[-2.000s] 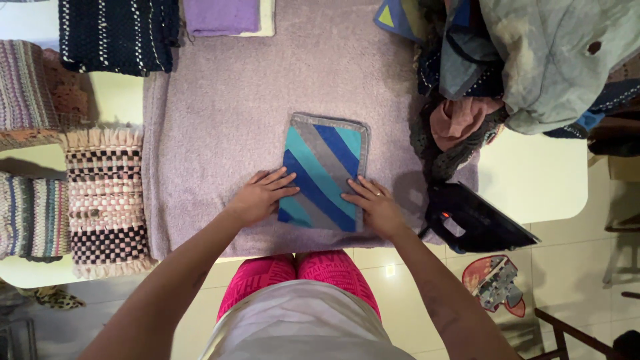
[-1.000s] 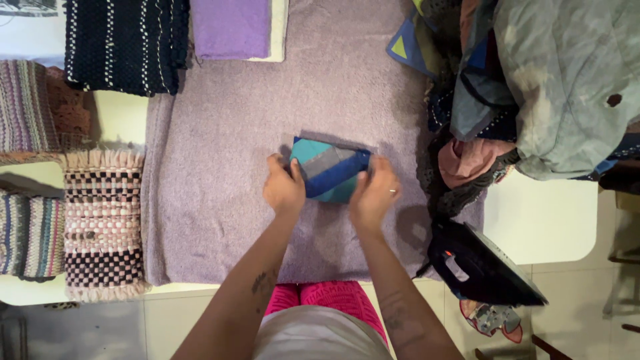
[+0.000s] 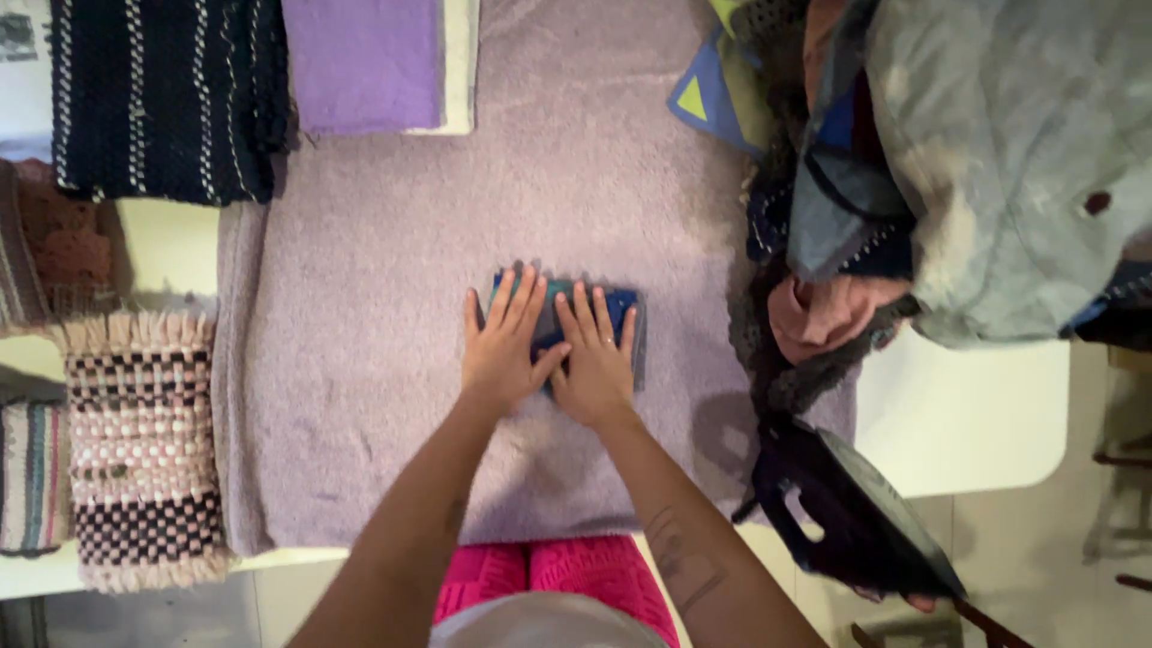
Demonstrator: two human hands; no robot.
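A folded cloth in blue, teal and grey [image 3: 623, 304] lies on a mauve towel spread over the table. Both palms rest flat on top of it and cover most of it. My left hand [image 3: 508, 337] is on its left part, fingers spread and pointing away from me. My right hand [image 3: 594, 351], with a ring on one finger, presses its right part. The thumbs nearly meet in the middle. Neither hand is closed around the cloth.
A dark clothes iron [image 3: 837, 508] stands at the table's right edge. Behind it is a heap of garments and cloths [image 3: 990, 162]. Folded woven textiles [image 3: 144, 450] lie along the left, with a dark striped one [image 3: 171, 99] and a purple folded cloth [image 3: 364, 63] at the back.
The striped cloth, lying larger and flatter two seconds ago, was folded smaller between my hands. My hands have moved from its sides to on top of it.
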